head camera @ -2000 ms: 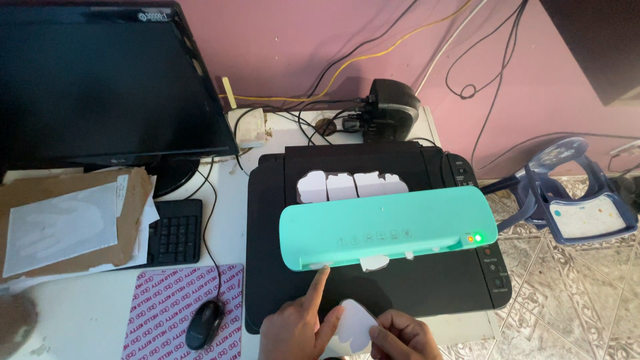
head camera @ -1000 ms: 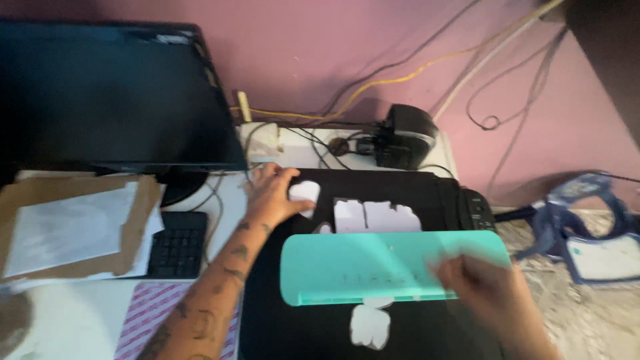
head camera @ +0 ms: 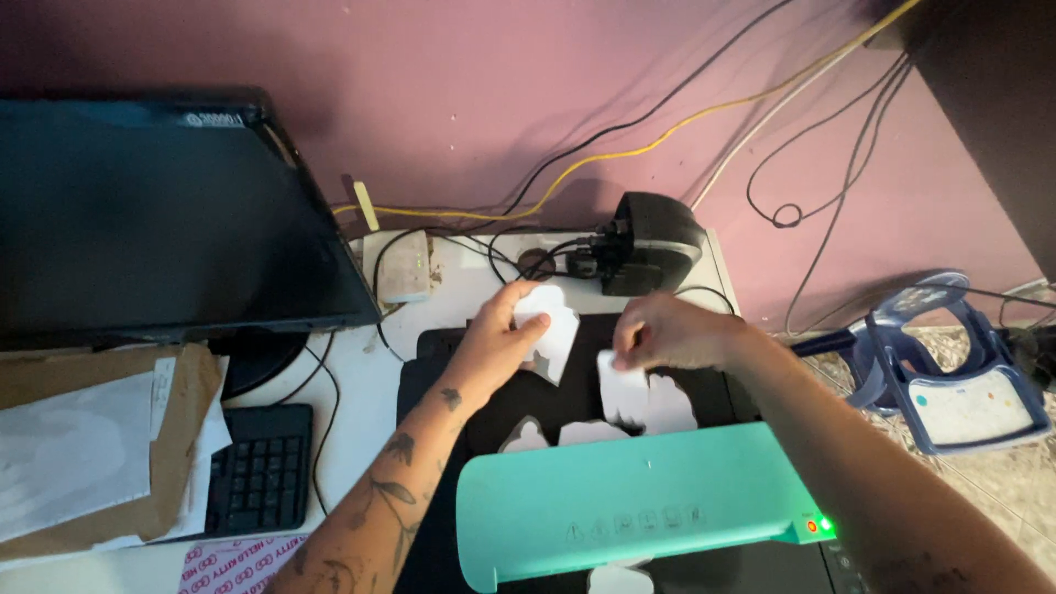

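Observation:
Behind the teal laminator (head camera: 643,499), my left hand (head camera: 507,330) holds a white paper cutout (head camera: 554,330) between thumb and fingers, raised above the black printer (head camera: 503,404). My right hand (head camera: 660,334) pinches the top corner of another white cutout (head camera: 624,392), which overlaps a wider piece (head camera: 670,406) beside it. Two more cutouts, a low one (head camera: 590,432) and a small one (head camera: 525,435), show along the laminator's back edge. A further white piece (head camera: 620,578) lies at its front edge. An orange and a green light glow at the laminator's right end.
A monitor (head camera: 165,223), keyboard (head camera: 260,470) and stacked papers with cardboard (head camera: 186,445) occupy the left. A black power unit (head camera: 652,243) with tangled cables and a white box (head camera: 400,268) stand by the pink wall. A blue child's chair (head camera: 895,346) is on the floor at right.
My left hand has lifted a cutout off the printer's back left. My right hand has moved from over the laminator to behind it and grasped a cutout there.

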